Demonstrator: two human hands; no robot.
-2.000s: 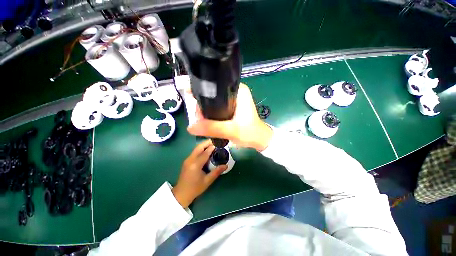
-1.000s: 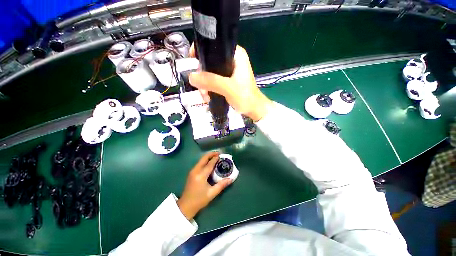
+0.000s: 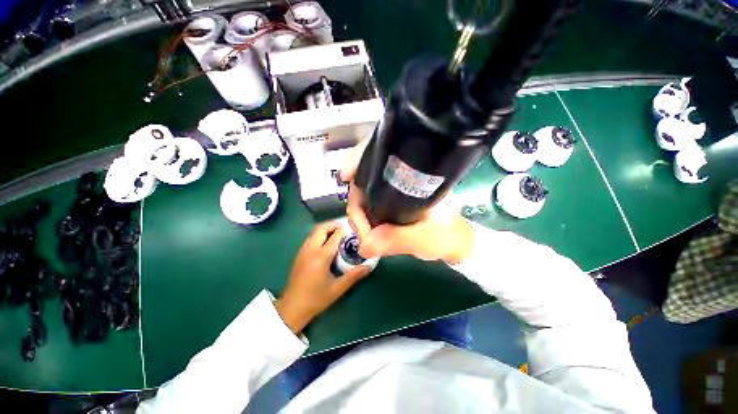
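My left hand (image 3: 314, 273) grips a small white housing (image 3: 349, 264) on the green mat, thumb and fingers around its sides. A black ring fitting (image 3: 353, 248) sits in its top. My right hand (image 3: 421, 239) is wrapped around the lower end of the thick black electric screwdriver (image 3: 417, 162), which leans over the housing. The driver bit and its contact with the fitting are hidden by my right hand. The white screw feeder (image 3: 317, 137) stands just behind my hands.
Loose white housings (image 3: 249, 200) lie left of the feeder. Dark plastic parts (image 3: 101, 259) lie far left. White cylinders with wires (image 3: 235, 77) stand behind. Three domes with black fittings (image 3: 519, 196) and small greenish pieces (image 3: 476, 210) are right; more white shells (image 3: 690, 162) lie far right.
The screwdriver has moved from over the feeder back to the housing, with its upper body now tilted right. My left hand still holds the housing. The feeder's top is now uncovered.
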